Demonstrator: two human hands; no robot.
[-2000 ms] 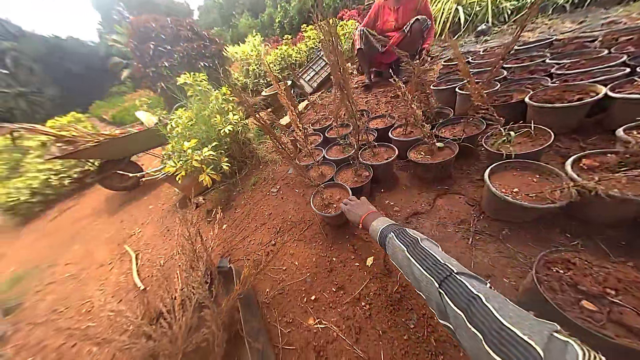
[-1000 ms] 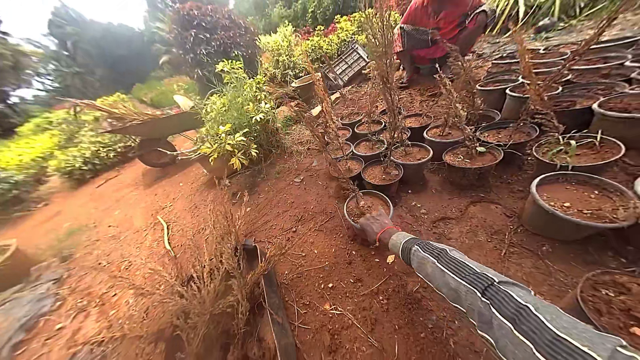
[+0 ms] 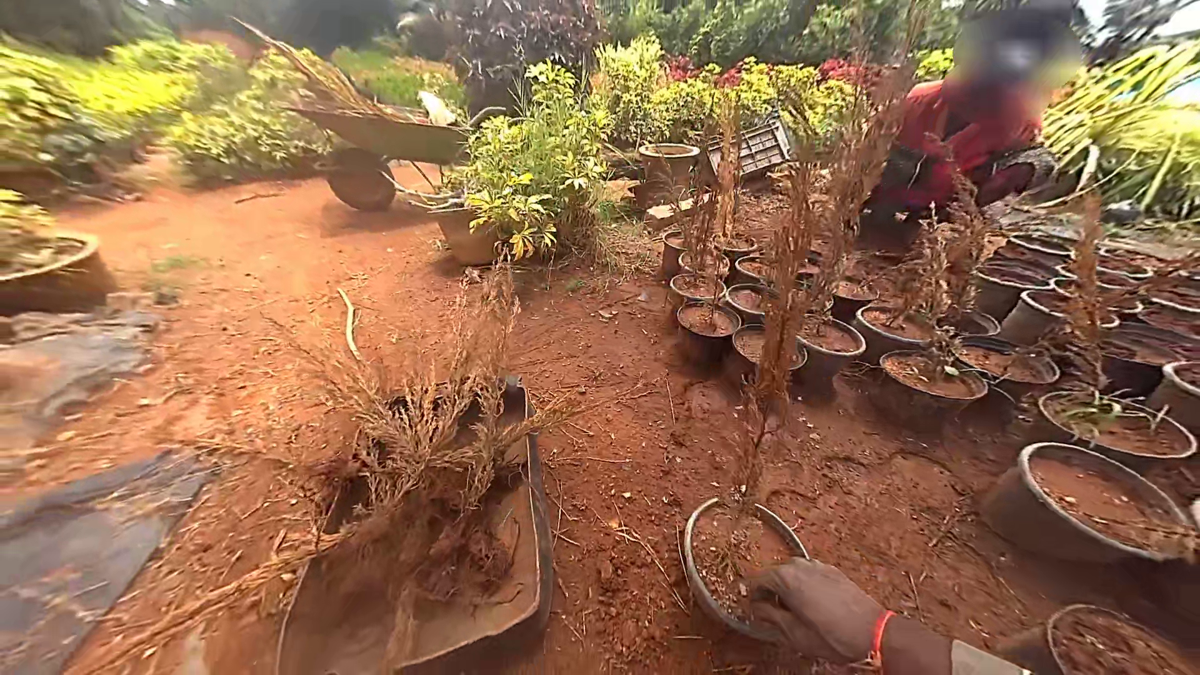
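My right hand point(image 3: 814, 607), with a red band at the wrist, grips the near right rim of a round pot point(image 3: 701, 572) filled with reddish soil. From this pot rises a tall, dried brown plant point(image 3: 774, 361). To its left on the ground lies a shallow tray-like container point(image 3: 539, 525) with dried brown branches point(image 3: 436, 450) heaped in it. My left hand is not in view.
Small pots with dried plants point(image 3: 709, 321) stand in rows beyond, and larger soil-filled pots point(image 3: 1097, 506) at the right. A person in red point(image 3: 966, 141) crouches behind them. A wheelbarrow point(image 3: 384, 136), a leafy potted plant point(image 3: 534, 178) and a crate point(image 3: 752, 148) are farther back.
My right hand and the gripped pot have come nearer, away from the grouped small pots beside which they were. The view has swung left and down, showing the tray-like container.
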